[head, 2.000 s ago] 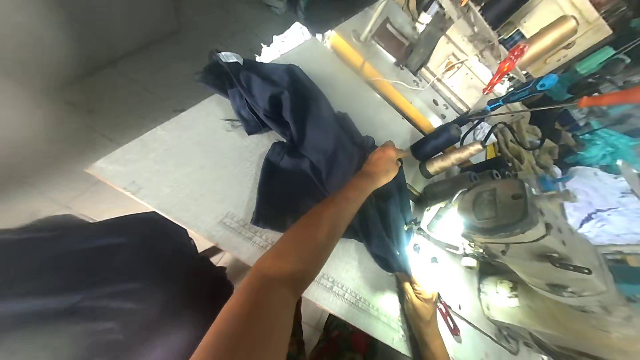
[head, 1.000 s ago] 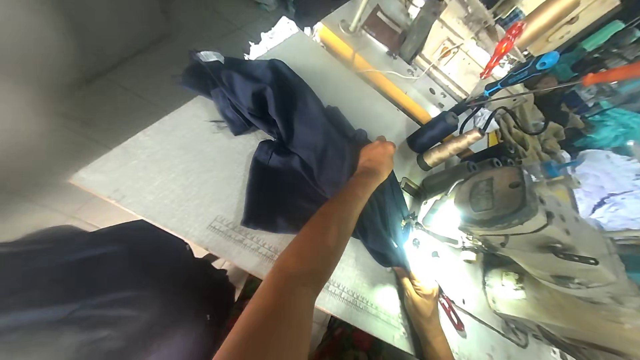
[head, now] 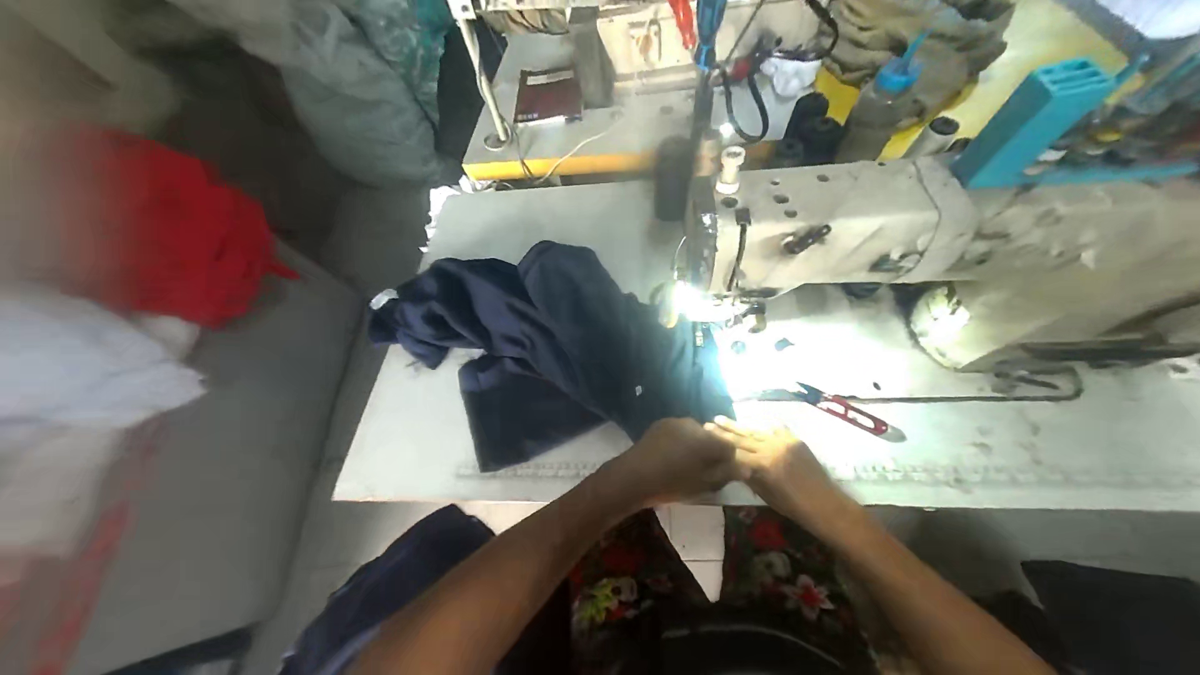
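A dark navy garment (head: pixel 581 337) lies bunched on the pale sewing table (head: pixel 403 450), its right edge under the lit needle area of the sewing machine (head: pixel 844 225). My left hand (head: pixel 680 459) is closed on the garment's near edge, below the needle. Close against it, my right hand (head: pixel 764 455) has its fingertips at the same edge; its grip on the cloth is partly hidden by glare. Red-handled thread snips (head: pixel 848 412) lie on the machine bed to the right of my right hand.
A ruler strip (head: pixel 937 473) runs along the table's front edge. Behind stand dark thread cones (head: pixel 811 131), a plastic bottle (head: pixel 877 112) and a teal holder (head: pixel 1031 122). Red cloth (head: pixel 202 234) and white cloth (head: pixel 84 366) lie at the left. Dark cloth (head: pixel 403 581) hangs below the table.
My left hand has moved from higher on the garment down to the near edge, beside my right hand. The view has turned strongly.
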